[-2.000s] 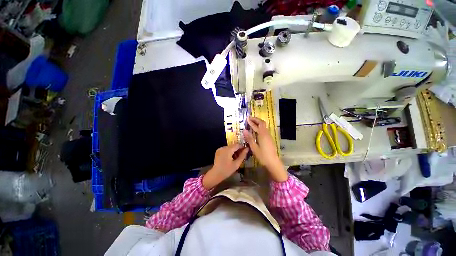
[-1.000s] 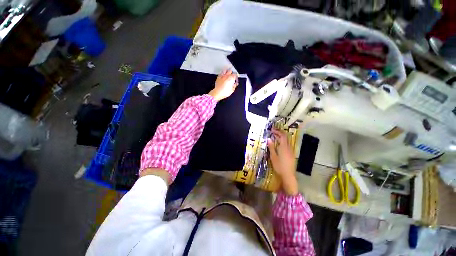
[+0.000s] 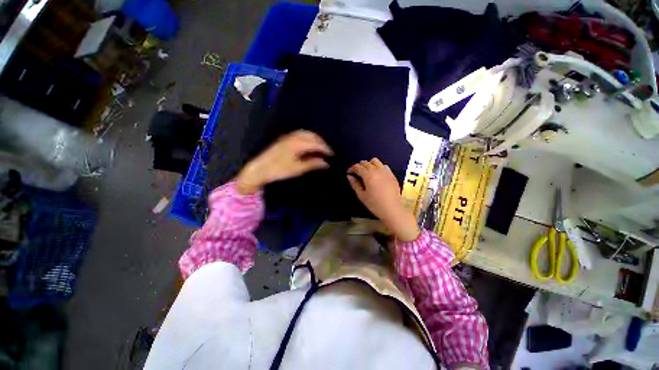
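Note:
A large black cloth panel (image 3: 347, 108) lies left of the sewing machine (image 3: 600, 123), its left part hanging over a blue crate. My left hand (image 3: 289, 159) is over the panel, slightly blurred, fingers spread and pointing right. My right hand (image 3: 376, 188) is over the panel's lower right part, fingers curled. I cannot tell whether either hand pinches the cloth. The needle plate strip (image 3: 436, 189) between the yellow tapes (image 3: 462, 209) is uncovered by hands. The white lamp (image 3: 459, 90) stands beside the machine head.
Yellow-handled scissors (image 3: 555, 254) and a dark rectangle (image 3: 507, 201) lie on the bed at right. A blue crate (image 3: 204, 155) stands at left. Another dark cloth (image 3: 444, 40) lies behind the panel. A white tub (image 3: 614, 16) holds red fabric (image 3: 578, 36).
My left hand first went to the panel's far edge, then came back toward me over its middle. My right hand has left the needle area and moved left onto the panel. The view has shifted.

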